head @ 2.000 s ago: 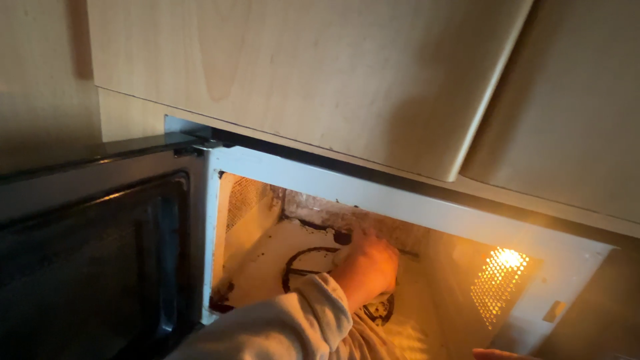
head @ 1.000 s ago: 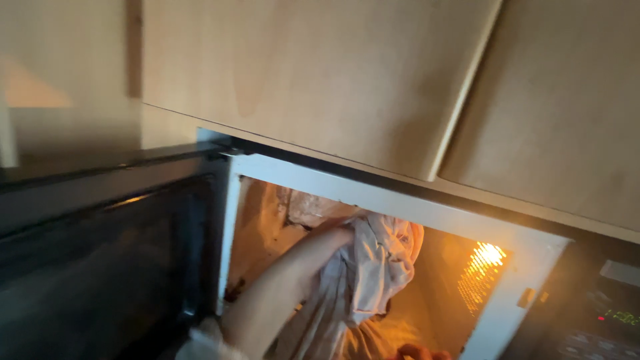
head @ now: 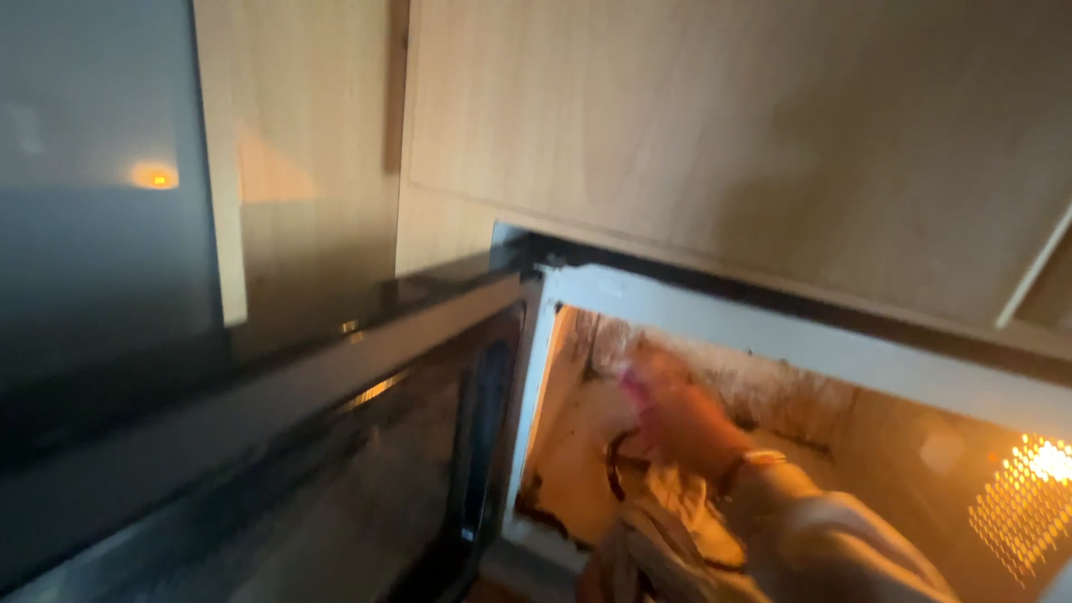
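Note:
Inside the open microwave oven [head: 804, 335], my right hand [head: 682, 414] reaches toward the stained back left corner, with a bracelet at the wrist. The hand is blurred; something pink shows at its fingers, and I cannot tell what it is. Under it, a crumpled light cloth [head: 662, 536] lies across the cavity's front and partly covers the dark turntable ring [head: 615, 469]. My left hand [head: 591, 579] shows only in small part at the bottom edge, against the cloth, and appears to hold it.
The microwave's dark door [head: 335, 469] stands open at the left. Pale wooden cabinet fronts [head: 670, 134] are just above the oven. A lit perforated panel [head: 1026, 502] glows on the cavity's right wall. Dark residue marks the cavity floor's front left edge.
My left hand has moved out of the cavity to its front with the cloth. My right hand, earlier at the lower right, is now inside. The view has shifted left.

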